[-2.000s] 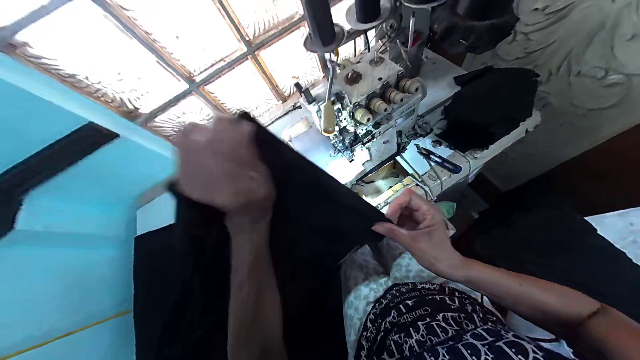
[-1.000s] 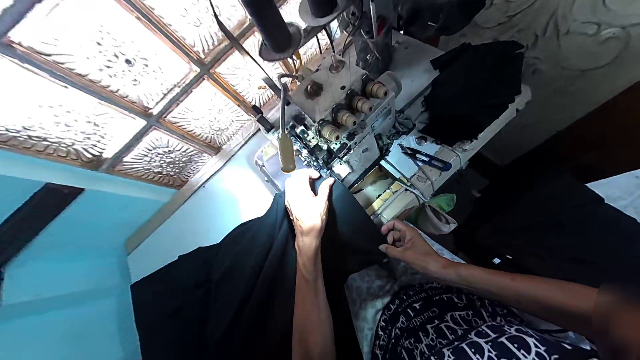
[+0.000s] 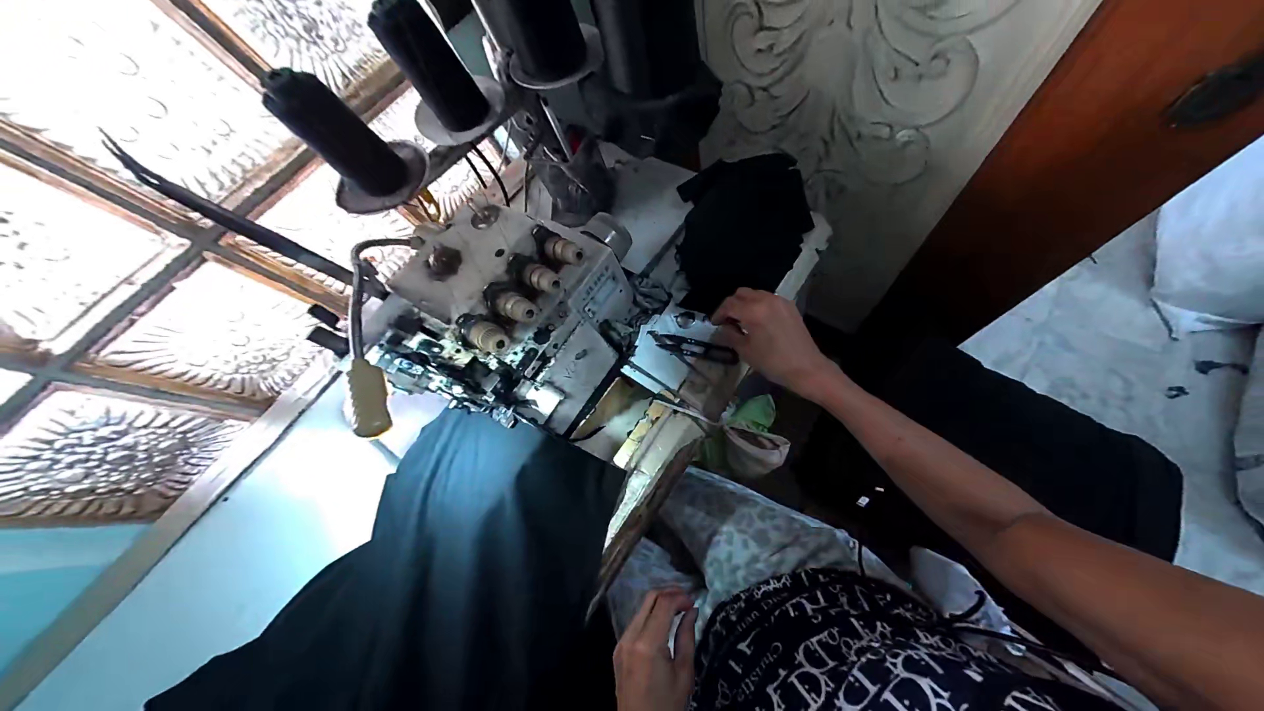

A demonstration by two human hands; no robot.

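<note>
My right hand [image 3: 768, 336] is at the table's right edge, its fingertips beside the handles of small black thread snips [image 3: 694, 348] and near a pile of black fabric pieces [image 3: 746, 227]. Whether it touches the snips cannot be told. My left hand [image 3: 656, 652] rests low near my lap, fingers slightly bent, with nothing seen in it. A large black cloth [image 3: 464, 553] lies over the table, its upper edge at the needle area of an overlock sewing machine [image 3: 523, 296].
Black thread cones [image 3: 341, 133] stand behind the machine. A lamp with a beige head [image 3: 368, 398] hangs over the table's left part. A window with patterned glass [image 3: 148, 326] is at the left. More dark cloth [image 3: 1027, 444] lies at the right, near an orange-brown wooden door [image 3: 1027, 168].
My left hand has left the cloth by the machine and come down toward my lap. My right hand has moved from the cloth's edge up to the snips. The view has shifted.
</note>
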